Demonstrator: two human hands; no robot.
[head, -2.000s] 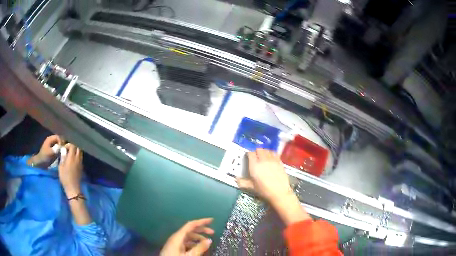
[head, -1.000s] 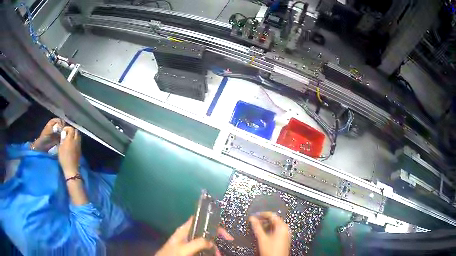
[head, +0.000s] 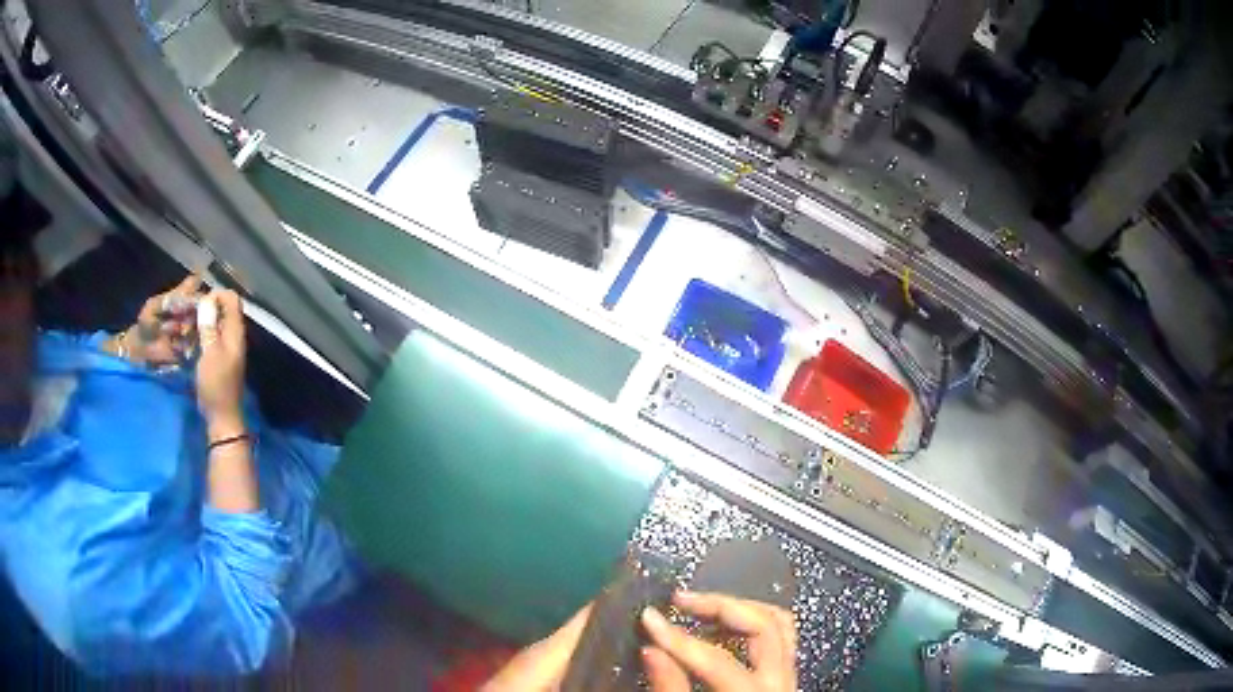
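Observation:
A dark fixture plate [head: 615,633] is held tilted at the bottom centre. My left hand [head: 545,662] grips it from its left side and is partly cut off by the lower edge. My right hand [head: 723,644] has its thumb and fingertips at the plate's right side; any small part between them is too small to tell. Small silver metal parts [head: 828,595] lie scattered on a dark mat, around a bare round patch [head: 746,568] just beyond my right hand.
A green mat [head: 494,493] lies left of the parts. Beyond runs the conveyor [head: 446,277] with metallic carriers [head: 723,430] on it. Behind it are a blue bin [head: 728,334], a red bin [head: 849,395] and a dark ribbed stack [head: 545,183]. A blue-clothed person [head: 149,507] sits at left.
The plate has turned from upright, with its edge showing, to tilted with its dark face showing. My right hand has moved from the parts' bare patch to the plate. The view has shifted slightly.

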